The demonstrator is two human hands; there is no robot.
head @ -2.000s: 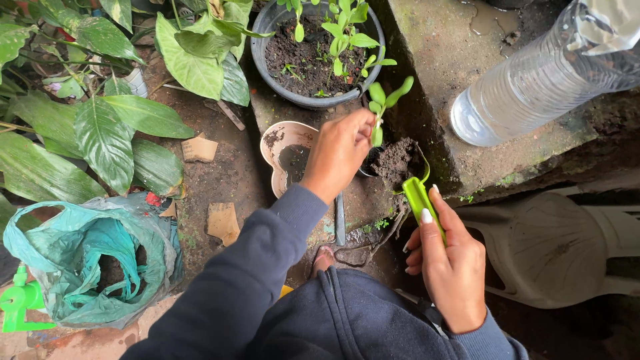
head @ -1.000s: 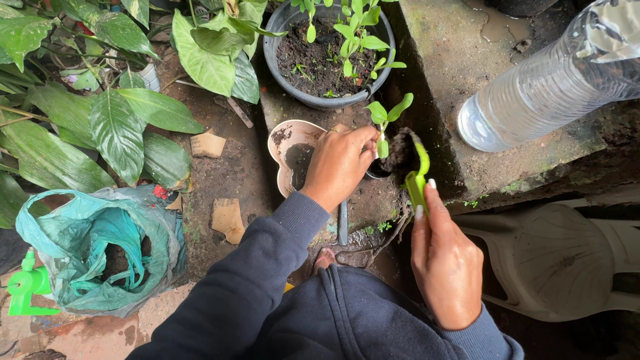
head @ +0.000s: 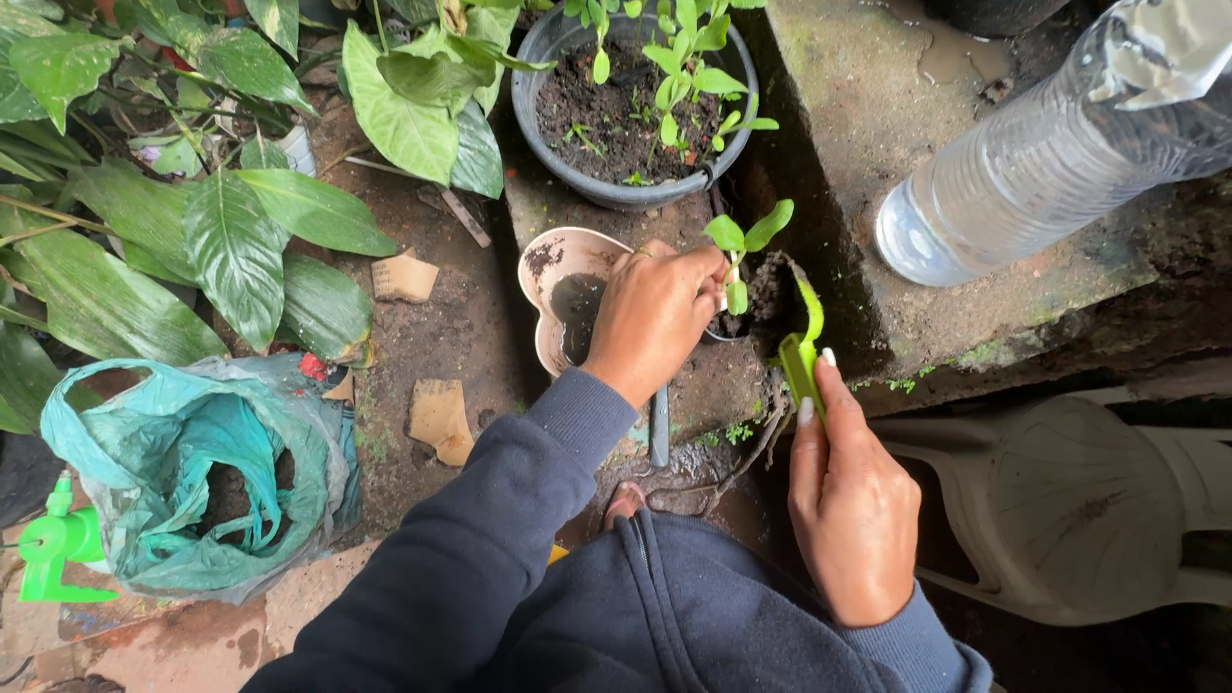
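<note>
With its fingertips, my left hand (head: 654,318) holds a small green seedling (head: 739,241) upright over a small pot (head: 729,329), mostly hidden behind the fingers. My right hand (head: 852,491) grips the handle of a lime-green plastic trowel (head: 807,332). The trowel's blade is tilted on its side at the pot's right, with dark soil (head: 770,289) against it. A heart-shaped beige dish (head: 539,279) holding murky water and some soil lies left of and partly under my left hand. Behind stands a round grey pot (head: 630,197) with several seedlings in soil.
A large clear plastic bottle (head: 972,207) stands on the concrete ledge (head: 866,87) at right. A teal plastic bag (head: 144,481) with soil and a green spray nozzle (head: 60,544) are at left. Broken shards (head: 440,421), a grey-handled tool (head: 659,428), leafy plants (head: 241,221) and a plastic chair (head: 1078,510) surround the spot.
The trowel has gone from lying flatter with a heap of soil on its blade to being tipped sideways beside the pot. My left hand keeps hold of the seedling.
</note>
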